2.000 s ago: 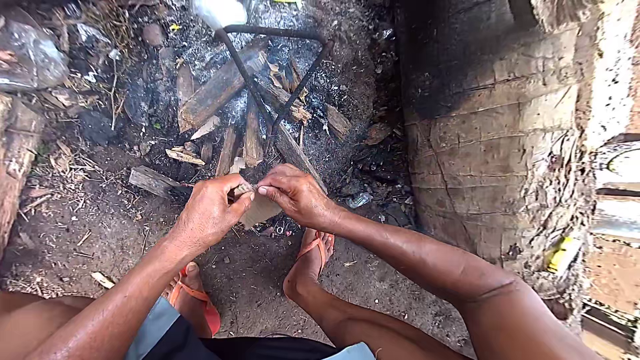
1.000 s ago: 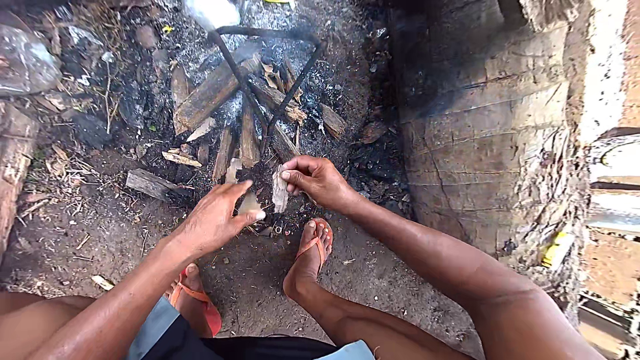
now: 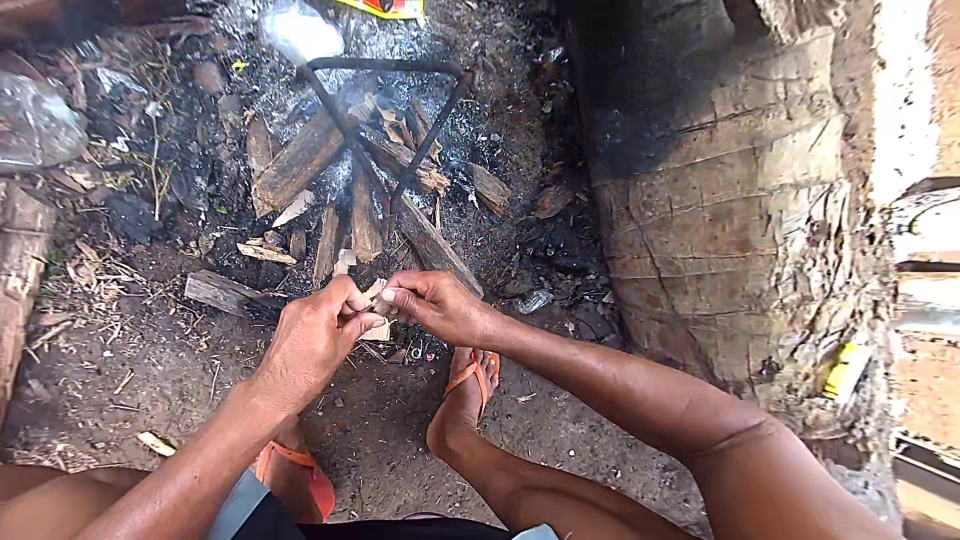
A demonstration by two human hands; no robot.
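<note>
Both hands meet at the centre of the view, just below the firewood. My left hand pinches a thin, pale brown piece, perhaps cardboard or bark, between thumb and fingers. The fingertips of my right hand close on the same material from the other side; whether it is one piece or two cannot be told. Beyond the hands, a triangular metal stand rises over split firewood lying in grey ash, with thin smoke around it. Some wood ends point toward the hands.
A large trunk with rough bark stands close on the right. At the left lie a log and a clear plastic item. A short wood piece lies left of the hands. My feet in orange flip-flops are below.
The hands were together two seconds ago, moved apart with a pale piece in each, and are together again now. The firewood and the metal stand have not moved.
</note>
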